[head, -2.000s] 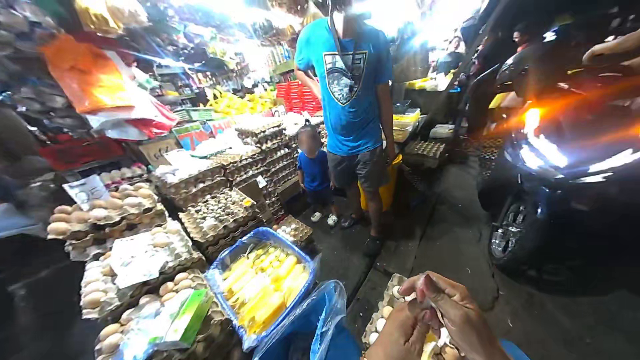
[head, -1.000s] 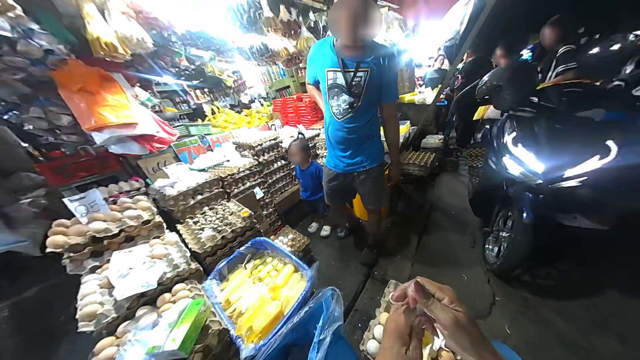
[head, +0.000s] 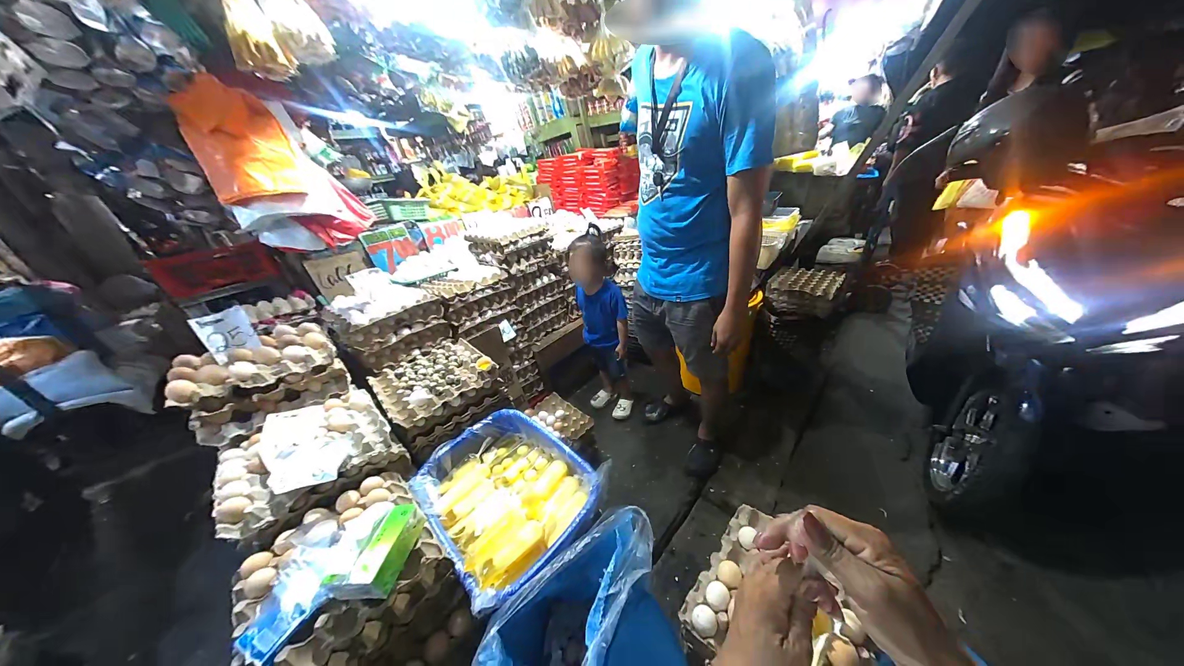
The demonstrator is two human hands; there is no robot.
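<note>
At the lower right my left hand [head: 772, 601] and my right hand [head: 865, 573] meet above a cardboard egg tray [head: 696, 601]. Their fingertips come together around something small that I cannot make out. White and pale brown eggs [head: 717, 595] show in the tray beside my left hand, and something yellow lies partly hidden below the hands. Left of the tray stands a blue container lined with a clear plastic bag [head: 615, 573]. Beyond it a blue basket [head: 427, 495] holds yellow items in clear plastic [head: 513, 509].
Stacked egg trays [head: 310, 462] fill the left side, with a green and white pack [head: 379, 555] on the nearest. A person in a blue shirt [head: 703, 166] and a small child [head: 603, 314] stand ahead. A motorcycle [head: 1045, 370] with lit lamps is at the right.
My hands stay together over the egg tray, with their fingers shifted slightly. The motorcycle's orange lamp, unlit one second ago, glows now.
</note>
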